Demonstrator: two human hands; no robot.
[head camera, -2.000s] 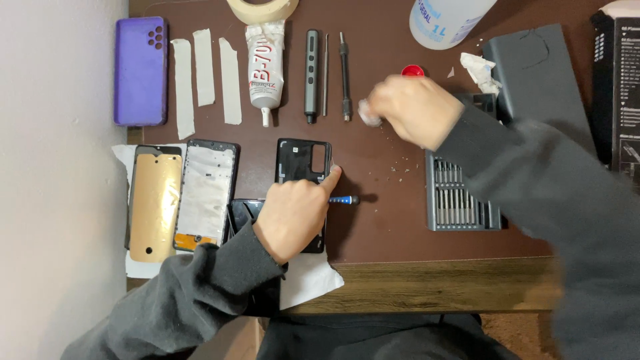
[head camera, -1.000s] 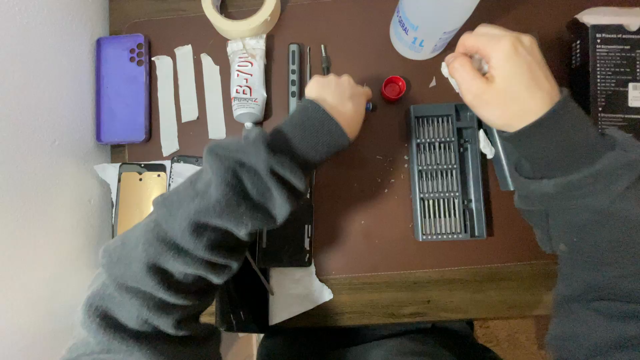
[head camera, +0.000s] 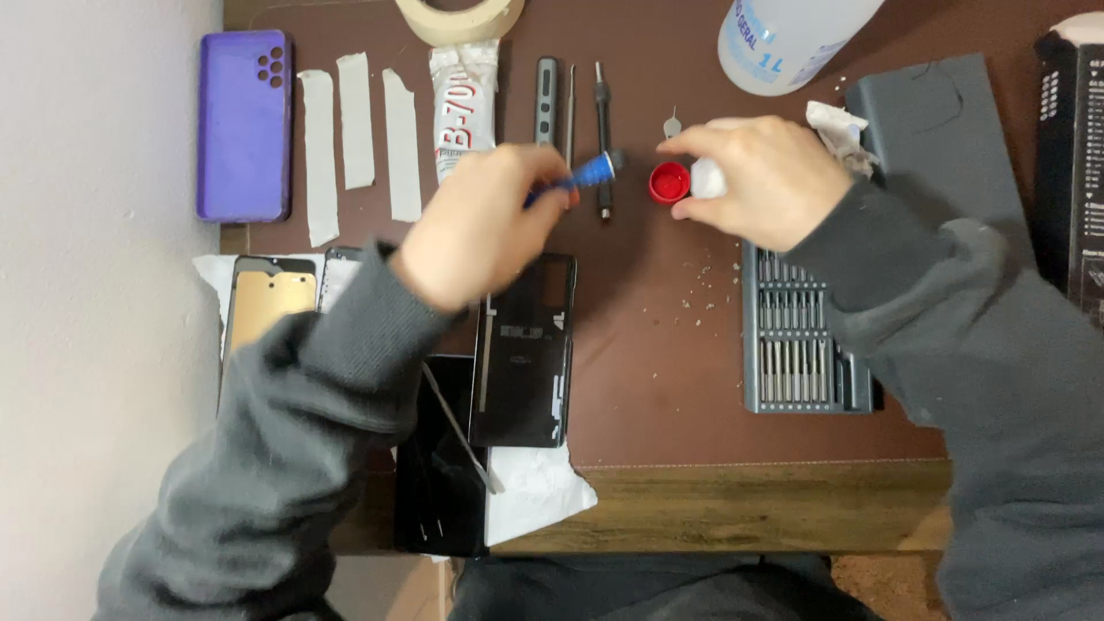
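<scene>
My left hand (head camera: 487, 220) grips a blue-handled tool (head camera: 591, 172), its dark end pointing right. At the red cap (head camera: 669, 183), my right hand (head camera: 759, 177) has thumb and fingers around a white wad (head camera: 708, 178), which looks like tissue or cotton. Below my left hand lies a black phone back cover (head camera: 526, 362), overlapping a dark phone panel (head camera: 440, 483) with a thin metal tool (head camera: 457, 423) on it. A gold-faced phone part (head camera: 272, 302) is partly behind my left sleeve. A SIM ejector pin (head camera: 673, 125) lies above the red cap.
At the left are a purple phone case (head camera: 245, 129) and tape strips (head camera: 356, 121). A glue tube (head camera: 463, 103), masking tape roll (head camera: 461, 21), pen screwdriver (head camera: 546, 99) and clear bottle (head camera: 776, 52) line the back. A screwdriver bit case (head camera: 752, 345) sits under my right sleeve; small crumbs (head camera: 703, 302) dot the mat.
My left hand has lifted from the mat with the blue-handled tool. My right hand has moved left and down to the red cap with the white wad.
</scene>
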